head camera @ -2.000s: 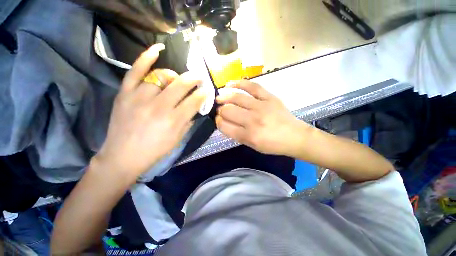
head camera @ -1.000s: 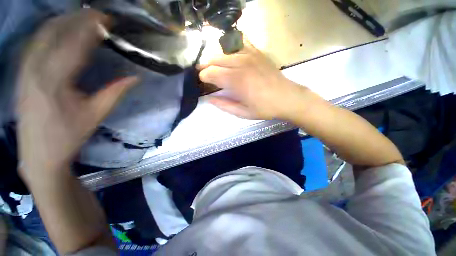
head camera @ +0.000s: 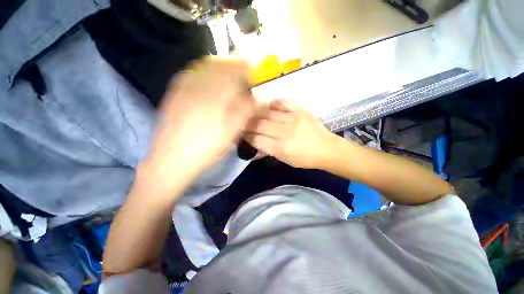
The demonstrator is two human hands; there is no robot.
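Observation:
The garment, black cloth (head camera: 152, 49) with pale blue-grey fabric (head camera: 74, 115), lies heaped left of the needle area and hangs toward the front. My left hand (head camera: 204, 112) is blurred, over the cloth in front of the machine; its fingertips meet those of my right hand, and its grip is unclear. My right hand (head camera: 287, 135) has curled fingers closed on a dark garment edge (head camera: 247, 150), which shows below the fingertips. The presser foot area (head camera: 221, 34) is under bright glare, with a bright white patch beside it.
Yellow-orange tape (head camera: 273, 68) is on the machine bed (head camera: 345, 28). Black thread snips (head camera: 409, 8) lie at the top. White cut pieces (head camera: 500, 43) are fanned at the right end. A silvery strip (head camera: 402, 97) runs along the table's front edge. Blue items and scraps are below.
My left hand has swung from the far left back to the right hand. My right hand has moved from beside the foot toward the table's front. The grey fabric has shifted, and the orange tape is uncovered.

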